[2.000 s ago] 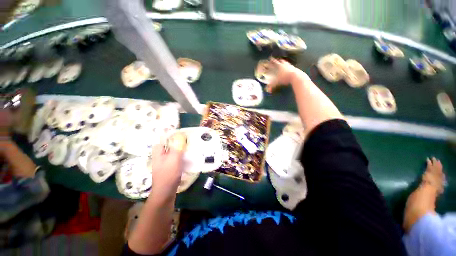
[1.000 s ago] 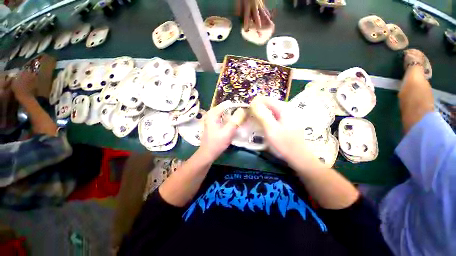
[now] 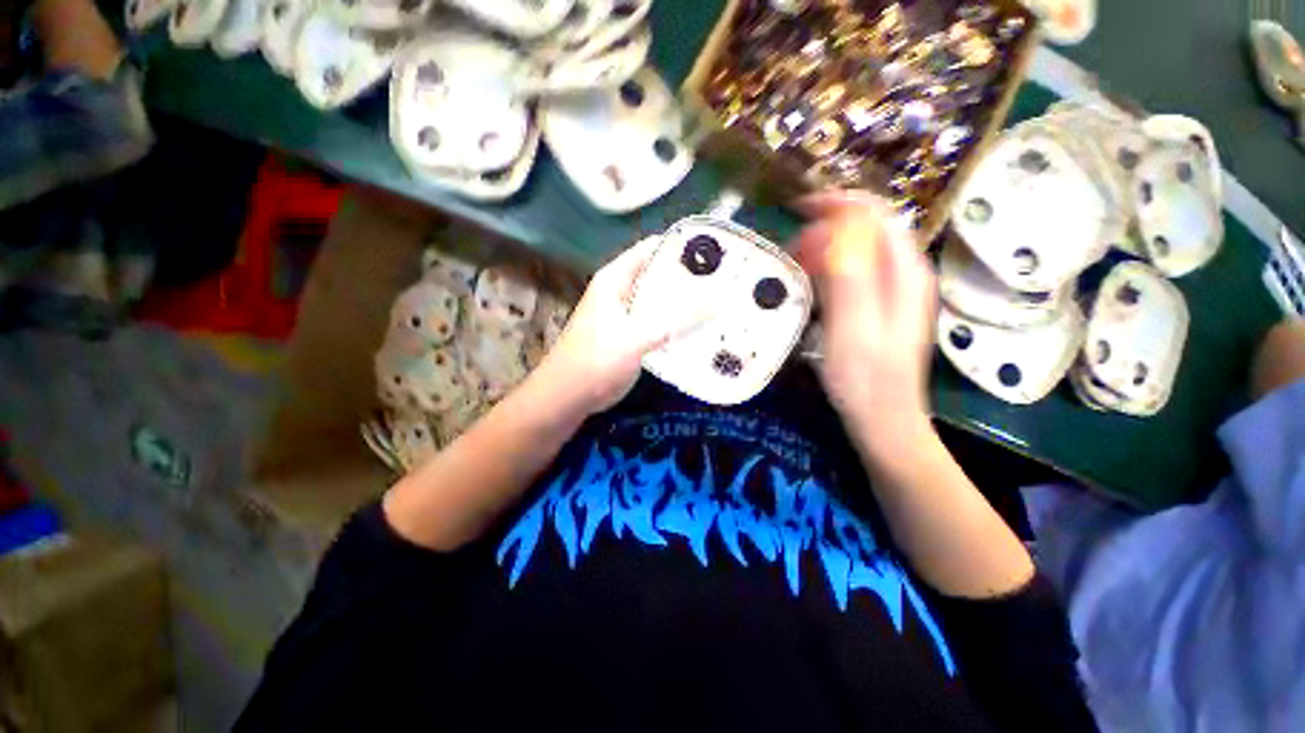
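Observation:
An off-white plastic housing (image 3: 727, 308) with two dark round holes and a smaller speckled opening is held in front of my chest. My left hand (image 3: 608, 327) grips its left edge, thumb on the face. My right hand (image 3: 870, 308) is blurred at the housing's right side, near the box's lower edge; whether it holds anything cannot be told. The brown parts box (image 3: 866, 86) full of shiny copper, silver and dark rings lies just beyond my hands. A pale mallet head (image 3: 726, 204) shows partly behind the housing.
Piled housings lie left (image 3: 461, 118) and right (image 3: 1038, 208) of the box on the green bench. A deep cardboard carton (image 3: 322, 358) on the floor at left holds housings. A person in a blue sleeve (image 3: 1181, 573) is at right; another person's arm is at upper left.
The view has tilted down, so bench and box sit higher. The housing now faces up in my left hand. My right hand has moved off its face to the right side.

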